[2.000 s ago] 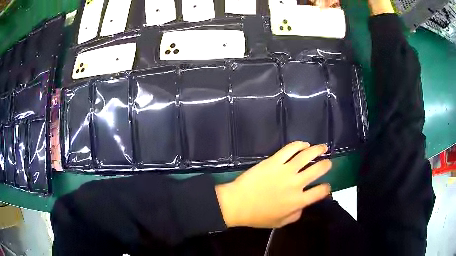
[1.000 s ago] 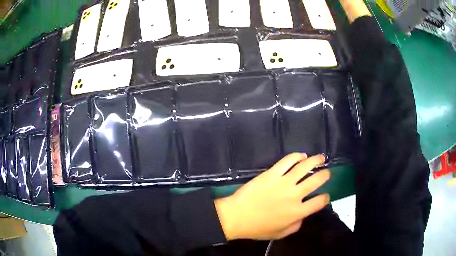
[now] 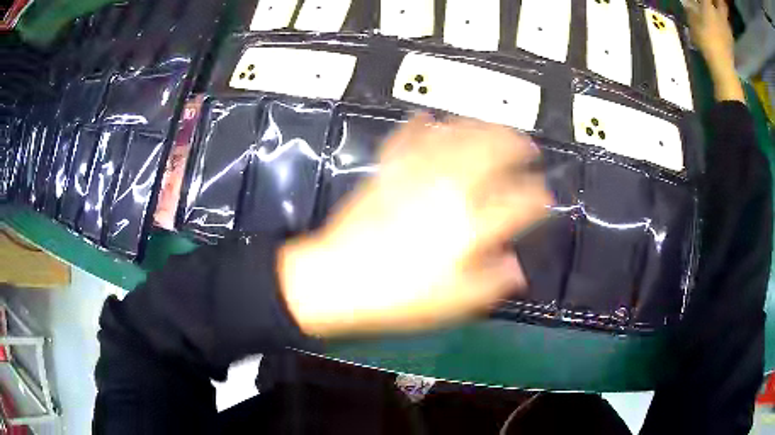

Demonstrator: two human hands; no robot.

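Note:
A glossy black packing tray (image 3: 608, 263) lies in front of me. Cream-white phone-shaped pieces sit in its upper pockets, and one sideways piece (image 3: 466, 89) shows three dark circles at its left end. The near row of pockets shows no cream pieces where visible. My left hand (image 3: 425, 225) is blurred over the middle of the near row and hides several pockets; nothing shows in it, but its grip is unclear. My right hand (image 3: 709, 30) is at the top right, beyond the tray's right side, partly cut off by the edge; what it touches is unclear.
Neighbouring black trays (image 3: 127, 183) lie at left with glare on their pockets. A pinkish slab (image 3: 176, 166) lies between them and the main tray. The green bench mat (image 3: 476, 353) shows along the near edge. A metal rack (image 3: 30, 365) stands at lower left, below a cardboard box (image 3: 32, 262).
My left hand has moved up from the tray's near edge to over its middle. The view has shifted left, so the trays appear further right. The last upper sideways pocket, covered earlier, shows a cream piece.

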